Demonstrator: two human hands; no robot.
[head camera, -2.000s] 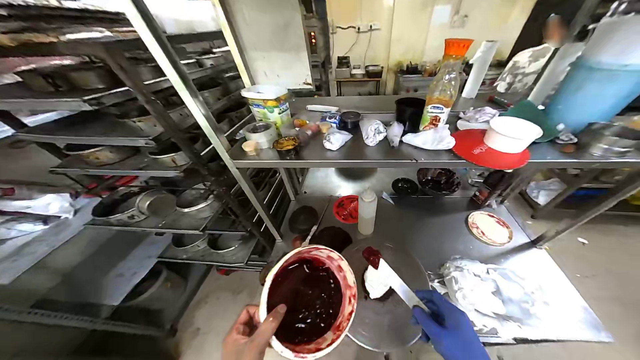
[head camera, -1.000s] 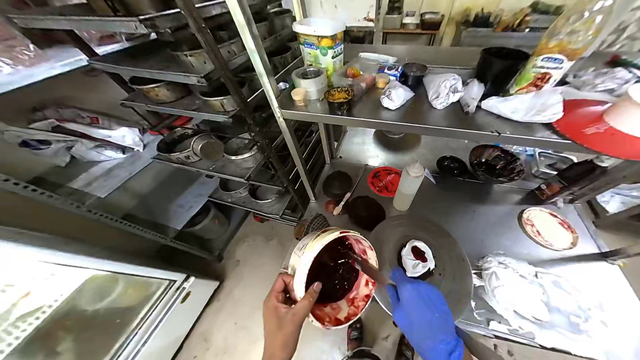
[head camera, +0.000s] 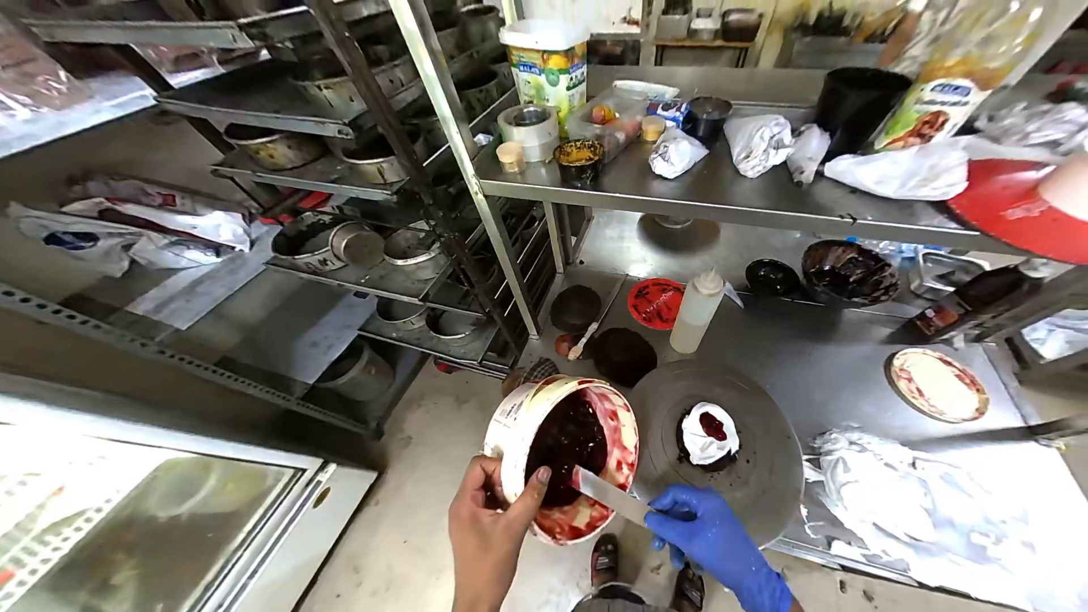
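Note:
My left hand (head camera: 497, 518), bare, grips the rim of a white plastic tub (head camera: 510, 416), tilted and holding dark red filling (head camera: 578, 433). In my right hand (head camera: 710, 531), in a blue glove, is a palette knife (head camera: 616, 495); the tip of its blade is in the tub, touching the filling. Just right of the tub, a round metal turntable (head camera: 765, 425) bears a small dark cake base, mostly hidden under white cream (head camera: 697, 442) with a dark red spot on top.
Behind the turntable stand a squeeze bottle (head camera: 697, 310), a red lid (head camera: 656, 303) and dark bowls (head camera: 575, 308). White cream (head camera: 884, 493) is smeared over the steel table at right, near a round lid (head camera: 937, 384). A steel shelf (head camera: 765, 200) overhangs the table; a rack of cake tins (head camera: 412, 246) stands left.
Two seconds ago the knife was over the cream with red filling on it; now its tip is inside the tub. My right hand has moved toward the tub. The view has shifted left.

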